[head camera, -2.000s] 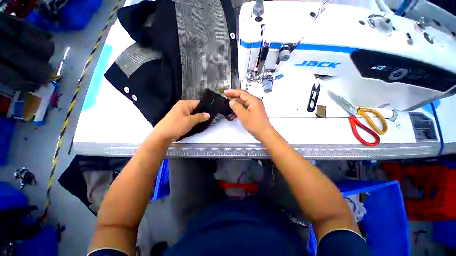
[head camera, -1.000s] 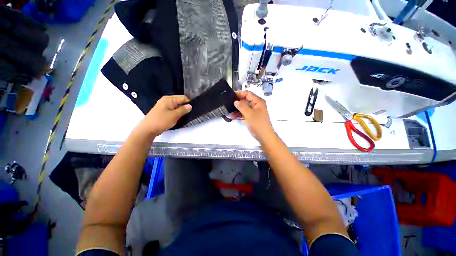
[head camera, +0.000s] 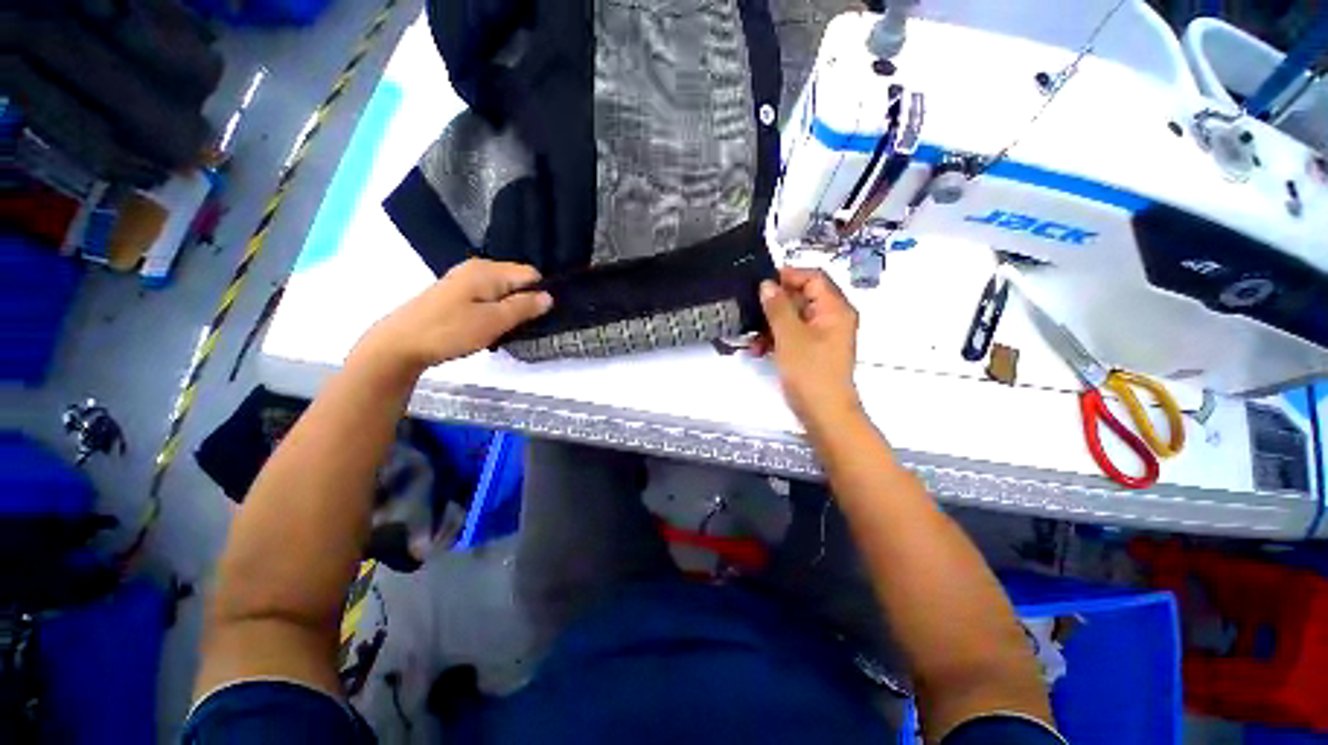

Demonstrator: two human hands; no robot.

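Note:
The black garment with grey checked panels [head camera: 670, 131] lies on the table left of the machine. Its black hem band [head camera: 641, 291] runs sideways between my hands, with a checked strip folded up along its lower edge. My left hand [head camera: 473, 310] pinches the band's left end. My right hand [head camera: 805, 323] pinches its right corner, just below the presser foot area [head camera: 865, 259]. A pale round button [head camera: 766, 114] shows on the black front edge. The fabric under my fingertips is hidden.
The white JACK sewing machine [head camera: 1078, 189] stands at the right. Dark snips [head camera: 986, 317], a small brown scrap [head camera: 1002, 363] and red-and-yellow-handled scissors [head camera: 1119, 422] lie right of my right hand. A ruler strip [head camera: 699, 451] edges the table. A blue bin [head camera: 1114, 670] is below right.
My hands have moved apart and the hem band, bunched at first, is now stretched out between them. The checked strip shows along its lower edge. The whole view has shifted and tilted.

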